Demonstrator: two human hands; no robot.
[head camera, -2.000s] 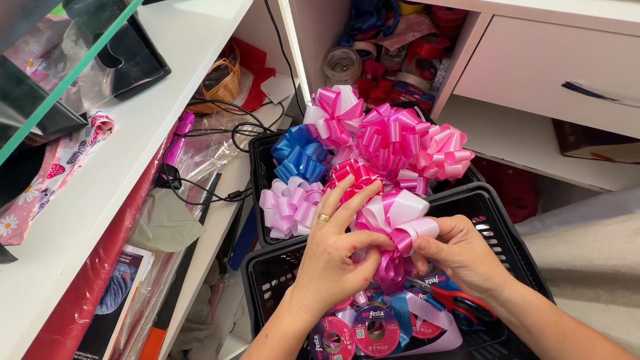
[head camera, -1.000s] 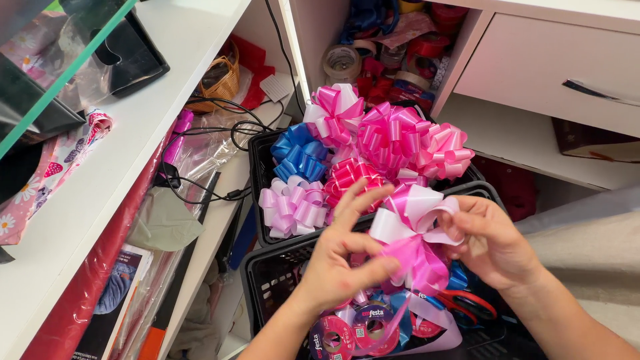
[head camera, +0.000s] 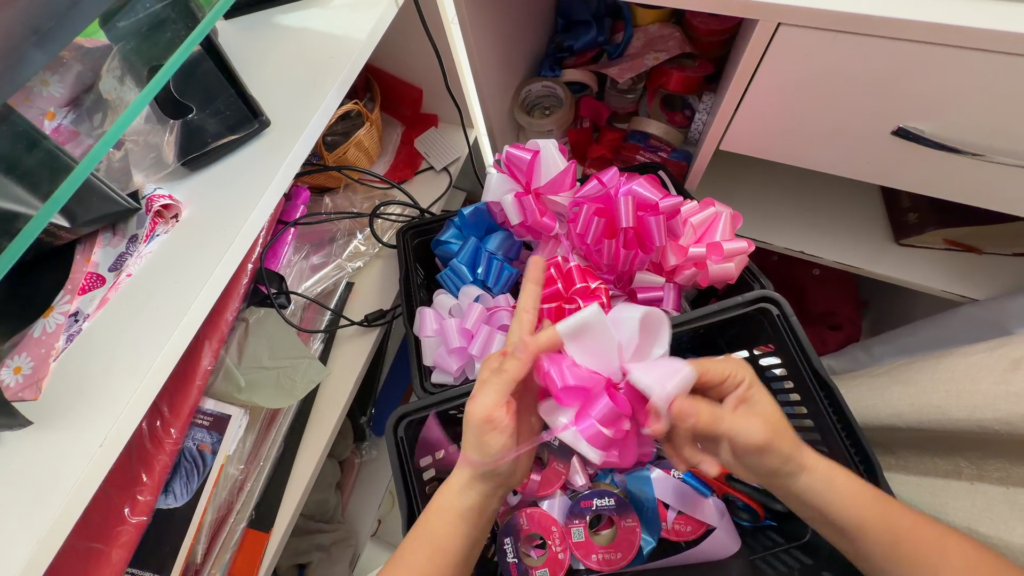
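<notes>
A pink and white ribbon pull bow (head camera: 608, 384) is held between my hands above the front black plastic basket (head camera: 808, 376). My right hand (head camera: 720, 416) pinches a pale loop on the bow's right side. On its left side is my left hand (head camera: 512, 384), index finger raised and thumb side against the bow; a thin ribbon strand crosses near its palm. Finished-looking bows in pink, blue (head camera: 478, 250) and lilac (head camera: 464, 332) fill the rear black basket (head camera: 412, 272). Under my hands lie ribbon spools (head camera: 602, 528) and red-handled scissors (head camera: 740, 496), partly hidden.
Tape and ribbon rolls (head camera: 544, 108) fill a cubby behind the baskets. A white drawer (head camera: 880, 104) is at the right. To the left stand a white shelf (head camera: 264, 136) with a glass edge, black cables (head camera: 384, 216), a wicker basket (head camera: 352, 144) and plastic-wrapped sheets.
The bow has become fuller and rounder between my hands, with its loops spread. My left hand's fingers have moved from the front of the bow to its left side.
</notes>
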